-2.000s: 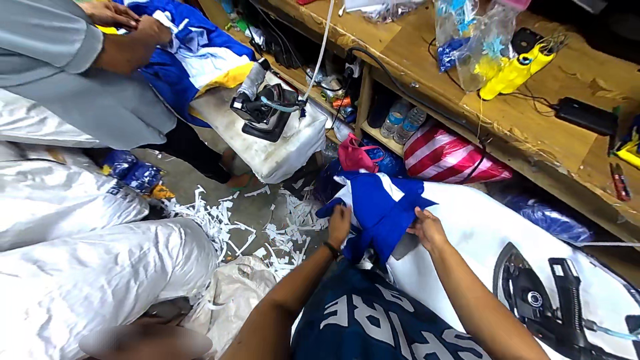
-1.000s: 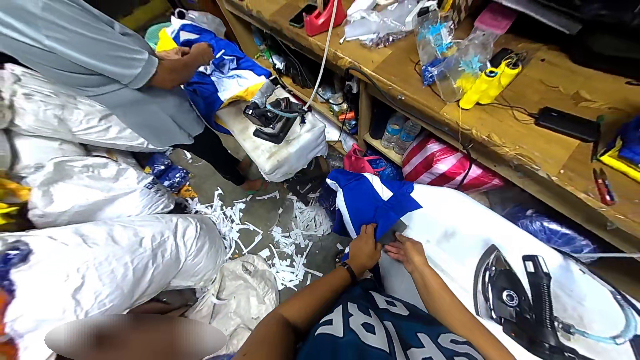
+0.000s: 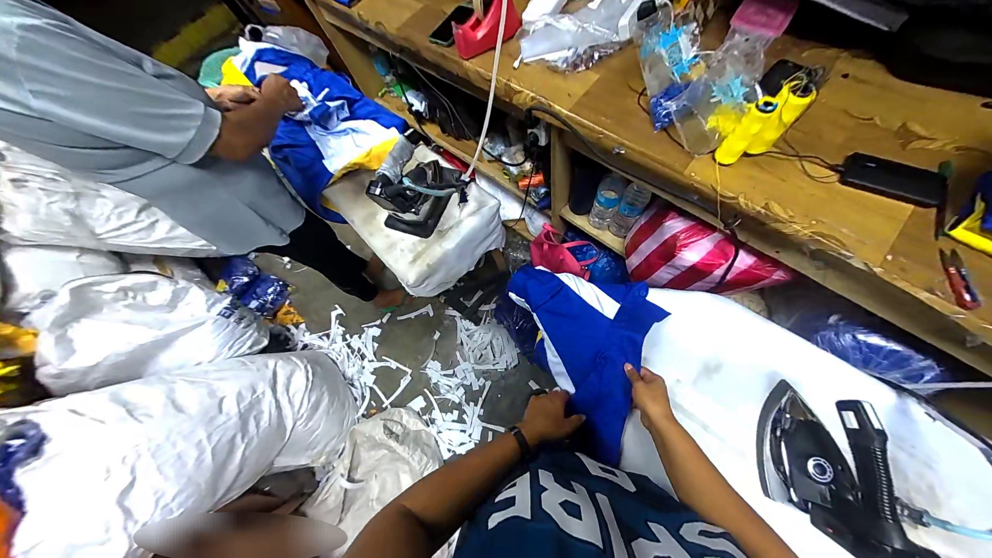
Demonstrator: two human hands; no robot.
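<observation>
A blue garment with white panels (image 3: 601, 333) lies over the left end of a white padded ironing board (image 3: 701, 341). My left hand (image 3: 550, 418) grips its near left edge, with the fingers curled on the cloth. On the right side of the same garment, my right hand (image 3: 648, 391) pinches the cloth between thumb and fingers. A black steam iron (image 3: 825, 465) rests on the board to the right of my right hand, touched by neither hand.
Another person (image 3: 139, 132) stands at the upper left, handling blue, white and yellow cloth beside a second iron (image 3: 418, 194) on a padded block. Stuffed white sacks (image 3: 194, 434) line the left. Paper-like strips (image 3: 465, 387) litter the floor. A wooden workbench (image 3: 604, 85) runs along the right.
My hands were close together at the garment's near edge one second ago; now they are apart, one on each side. The garment reaches further toward me between them.
</observation>
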